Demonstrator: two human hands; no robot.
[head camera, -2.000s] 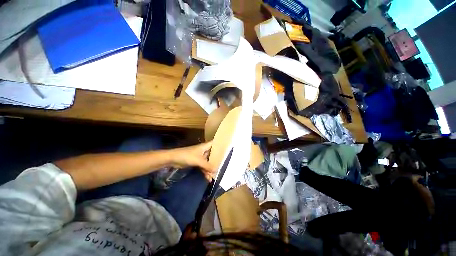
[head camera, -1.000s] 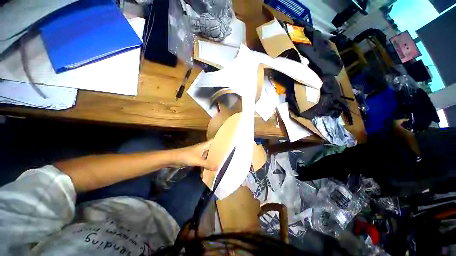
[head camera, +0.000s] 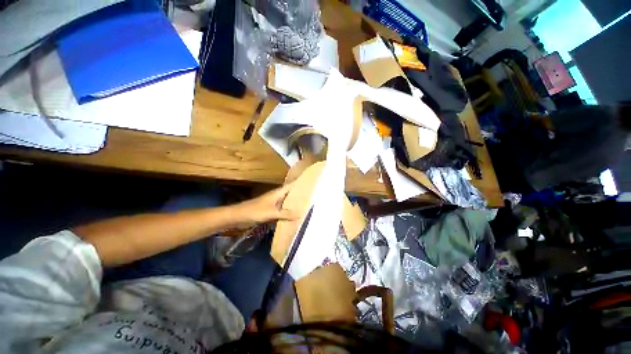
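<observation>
My left hand (head camera: 271, 206) grips a tan-brown card pattern (head camera: 306, 190) from its left side, beyond the table edge. A long white paper strip (head camera: 335, 173) lies against the card's right side and runs up onto the table. The long dark shears (head camera: 296, 242) point up between card and white paper, their blades close together. Their handle end is dark and blurred near the bottom. My right hand cannot be made out there; dark strands cover that area.
On the wooden table (head camera: 228, 153) are a blue folder (head camera: 128, 52), white papers, a dark pen (head camera: 253, 123), a clear plastic bag (head camera: 252, 59), card offcuts and dark fabric (head camera: 443, 86). Below are bagged items (head camera: 463, 287) and a wooden chair part (head camera: 385, 304). A dark-clothed person (head camera: 578, 148) is at the right.
The blades look closer together than a second ago. My left hand and the card have shifted and tilted slightly. The person at the right has moved back from the bagged items.
</observation>
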